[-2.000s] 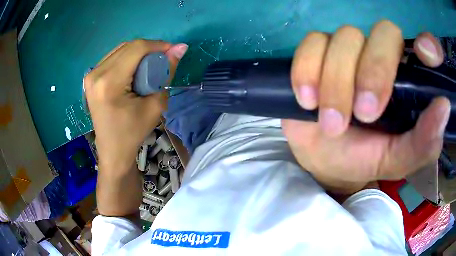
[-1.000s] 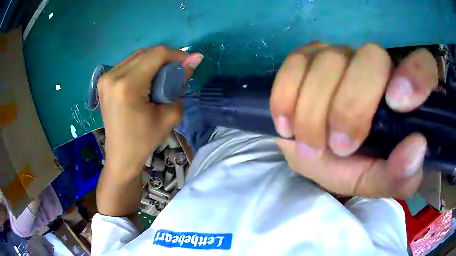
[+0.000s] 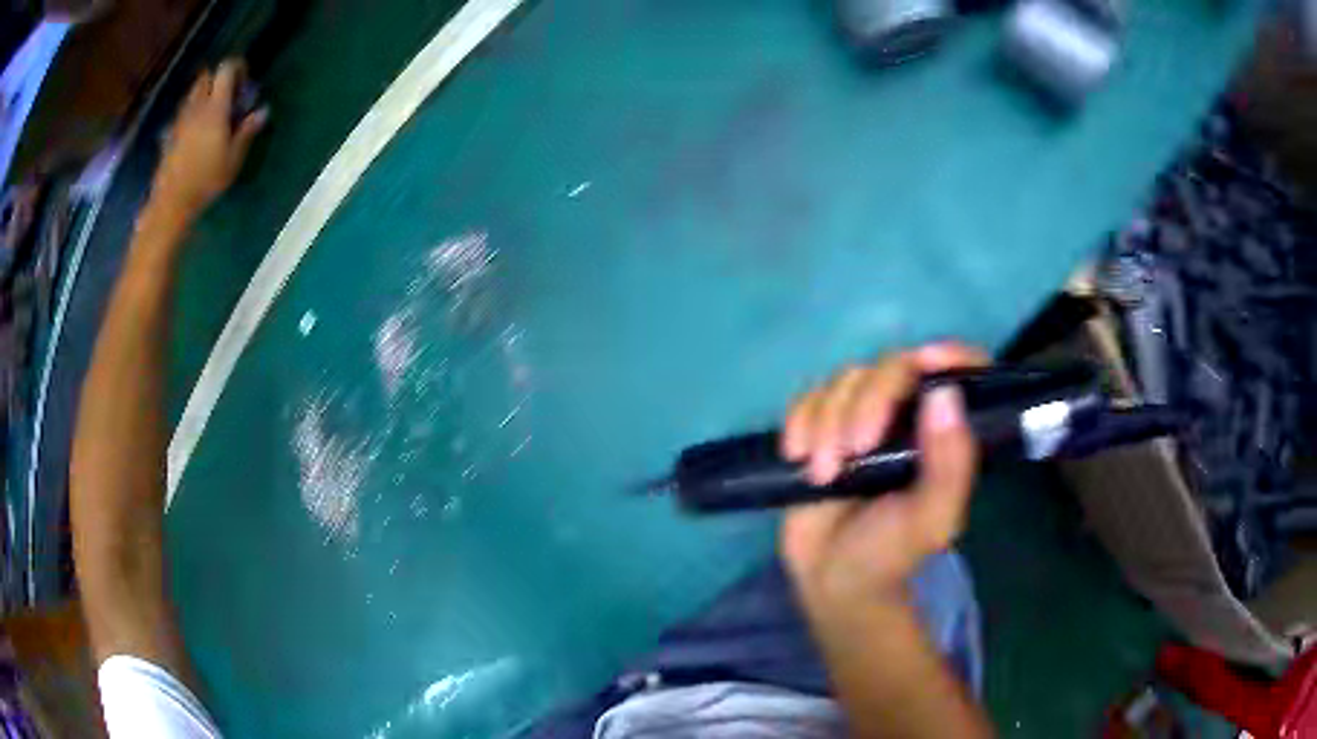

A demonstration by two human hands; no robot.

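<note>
My right hand [image 3: 881, 477] is closed around a black electric screwdriver [image 3: 737, 472] above the green surface. Its thin bit points left and touches nothing. My left hand [image 3: 202, 145] is small and blurred at the upper left, past the pale edge strip, with the arm stretched out. A small dark grey shape shows at its fingers; whether they hold it cannot be told. Blurred silver screws lie in loose heaps [image 3: 329, 469] and scattered on the green surface [image 3: 636, 260], left of the bit.
Two blurred grey rounded parts [image 3: 1062, 51] lie at the top right of the surface. A cardboard carton [image 3: 1155, 520] with a dark grey heap [image 3: 1228, 318] stands at the right. A red object [image 3: 1228, 693] is at the lower right. The pale edge strip [image 3: 311, 210] curves along the left.
My left hand has moved away to the upper left, and the grey handle end is no longer seen in it. The driver is farther from the camera. The view has shifted, showing screws and carton.
</note>
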